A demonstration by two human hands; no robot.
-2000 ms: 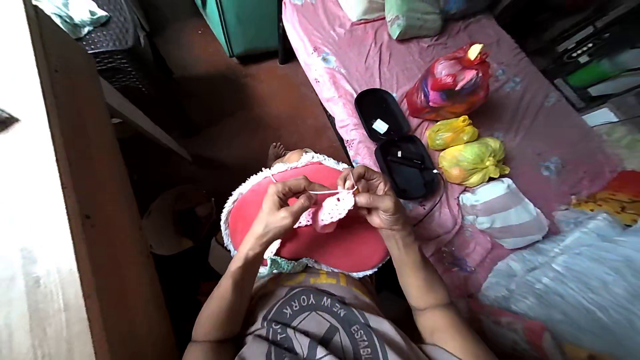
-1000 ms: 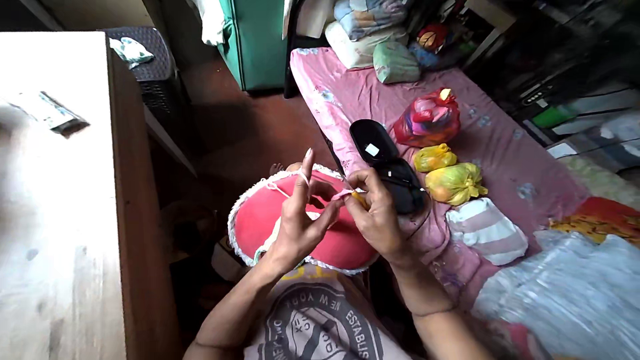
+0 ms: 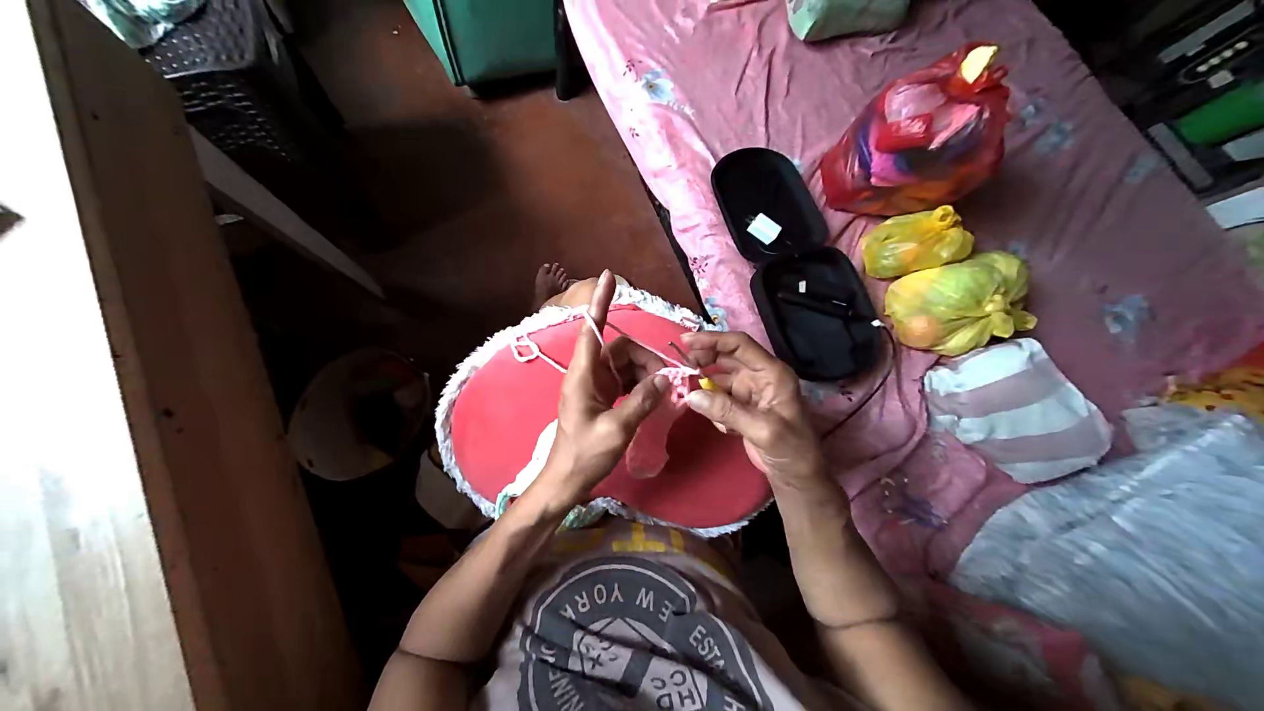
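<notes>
My left hand (image 3: 597, 420) has its index finger raised with white yarn (image 3: 592, 331) looped over it, and its thumb and other fingers pinch a small pink and white crochet piece (image 3: 677, 381). In my right hand (image 3: 755, 405) is a crochet hook (image 3: 707, 383) with a yellow handle, its thin shaft at the top edge of the piece. A strand runs between the raised finger and the hook. Both hands are over a red cushion (image 3: 504, 425) with a fluffy white border on my lap. A loose loop of yarn lies on its upper left.
On the pink bed sheet (image 3: 1066, 227) at the right are an open black case (image 3: 815, 316), a red plastic bag (image 3: 918, 148), yellow bags (image 3: 958, 301) and a striped cloth bundle (image 3: 1017, 410). A wooden table (image 3: 89, 474) borders the left. A green box (image 3: 494, 39) stands on the floor.
Since two seconds ago, my left index finger has risen with yarn over it. The hook's yellow handle now shows in my right hand. The view has shifted.
</notes>
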